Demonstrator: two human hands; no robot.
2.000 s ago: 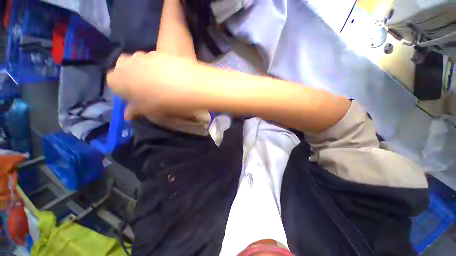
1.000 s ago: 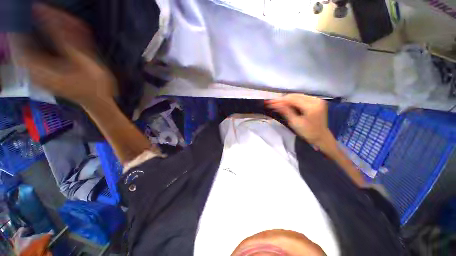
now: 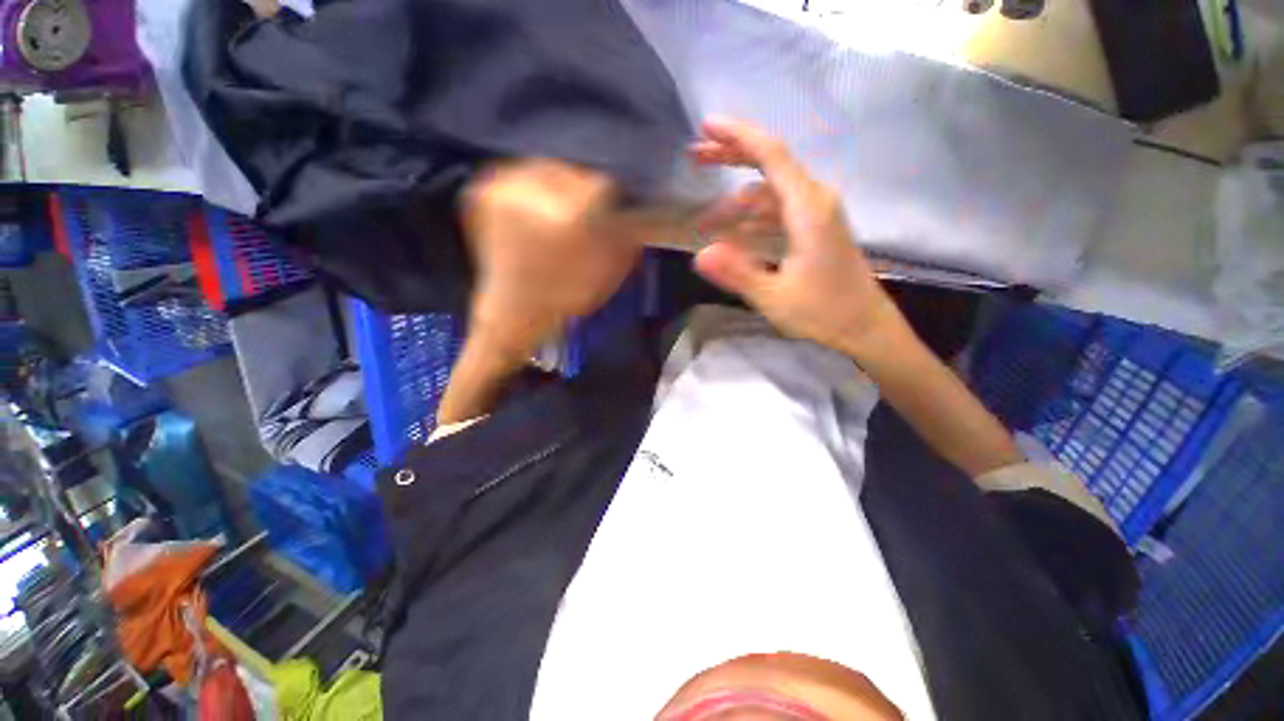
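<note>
The dark jacket cloth (image 3: 380, 113) lies heaped on the table at the upper left, with folds hanging over the front edge. A pale grey lining-like surface (image 3: 901, 155) stretches right from it along the table. My left hand (image 3: 549, 247) is blurred at the heap's lower right edge; its fingertips are hidden, and I cannot tell whether it grips cloth. My right hand (image 3: 803, 247) is just right of it, at the table's front edge. Its thumb and fingers are apart, with no cloth visibly held between them.
A black smartphone (image 3: 1155, 57) lies on the yellowish machine bed (image 3: 1028, 49) at the upper right. Clear plastic (image 3: 1253, 254) is at the right edge. Blue crates (image 3: 1091, 409) stand below the table. A purple machine part (image 3: 64, 40) is at the upper left. Orange cloth (image 3: 162, 592) lies lower left.
The dark cloth now spreads farther right in the view. My left hand has moved right from the upper left; my right hand has risen from below the table edge, and its fingers are spread.
</note>
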